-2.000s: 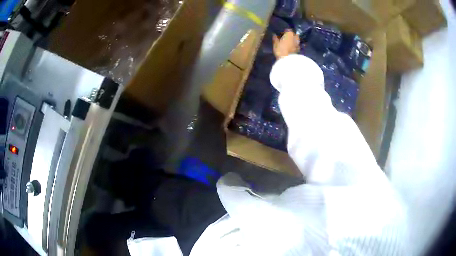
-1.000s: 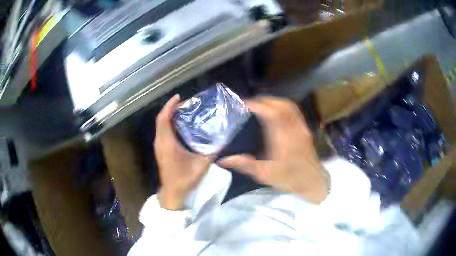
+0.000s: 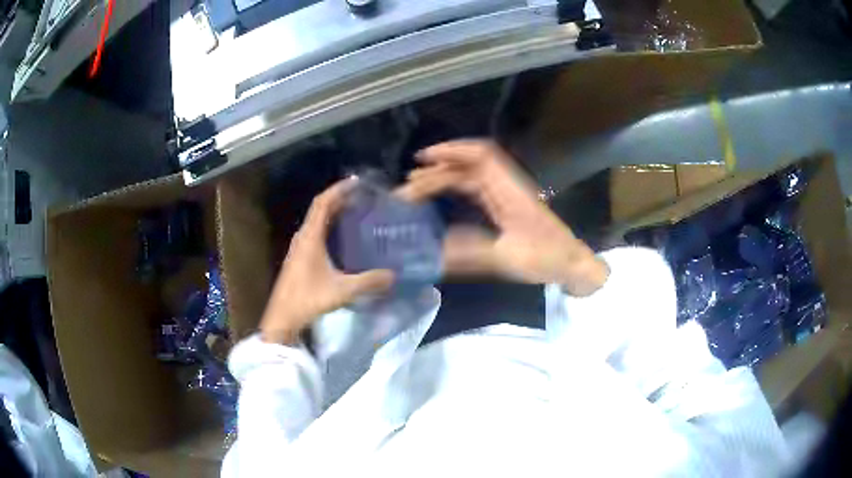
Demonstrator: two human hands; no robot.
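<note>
A dark navy smartwatch retail box [image 3: 388, 233] with pale lettering and a light-blue patch is held above my lap, blurred. Clear film shows around it and below it. My left hand [image 3: 313, 266] grips its left side, thumb across the lower front. My right hand [image 3: 504, 219] is at its right side, blurred, with fingers raised over the upper right corner and the palm side against the right edge. The sealing jaws [image 3: 392, 93] of the grey-silver sealer lie beyond the box, not touching it.
The left-hand carton [image 3: 140, 401] holds some film-wrapped boxes. The right-hand carton [image 3: 803, 364] is well filled with wrapped navy boxes. The scrap carton [image 3: 719, 28] with film stands behind the sealer's right end. A white sleeve [image 3: 37, 411] of another person shows at the lower left.
My right hand has come from the right-hand carton to the box in front of me. Since one second ago the box has turned to show its lettering, and the view has shifted.
</note>
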